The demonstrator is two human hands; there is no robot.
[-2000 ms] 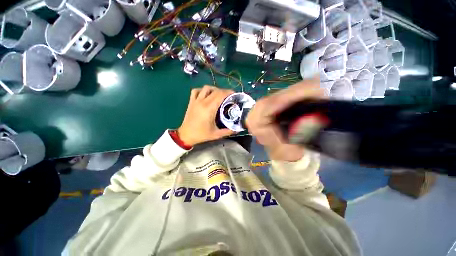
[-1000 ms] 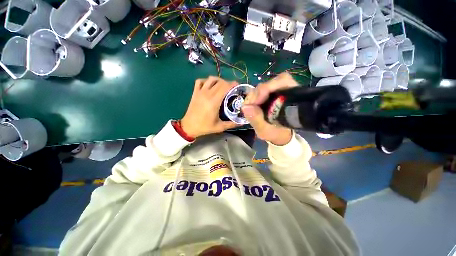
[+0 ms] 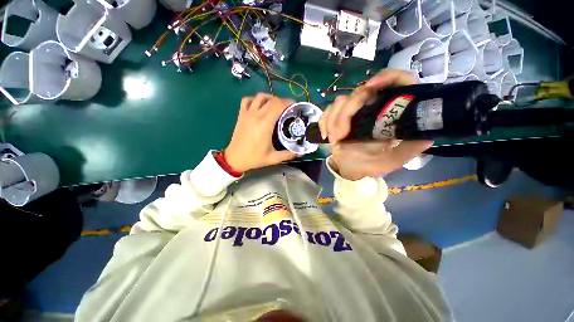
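Observation:
My left hand (image 3: 257,133) is closed around a white plastic housing (image 3: 302,149) near the bench's front edge, its round opening facing up. A round component (image 3: 296,127) sits inside the housing. My right hand (image 3: 359,126) holds a black electric screwdriver (image 3: 456,107) with a red-and-white label. The screwdriver lies nearly level across the picture, its front end at the right rim of the housing. The exact contact point of the tip and any screw are too small to tell.
A tangle of wired components (image 3: 242,41) and a metal screw feeder (image 3: 346,34) are at the back. White housings stand at back left (image 3: 66,72) and back right (image 3: 418,56). Another housing (image 3: 28,176) is at the left edge. Cardboard box (image 3: 530,221) on the floor.
The screwdriver came into sharp view and swung to a flatter angle, its body now higher in the picture. My right hand's grip on it has shifted. My left hand still holds the housing.

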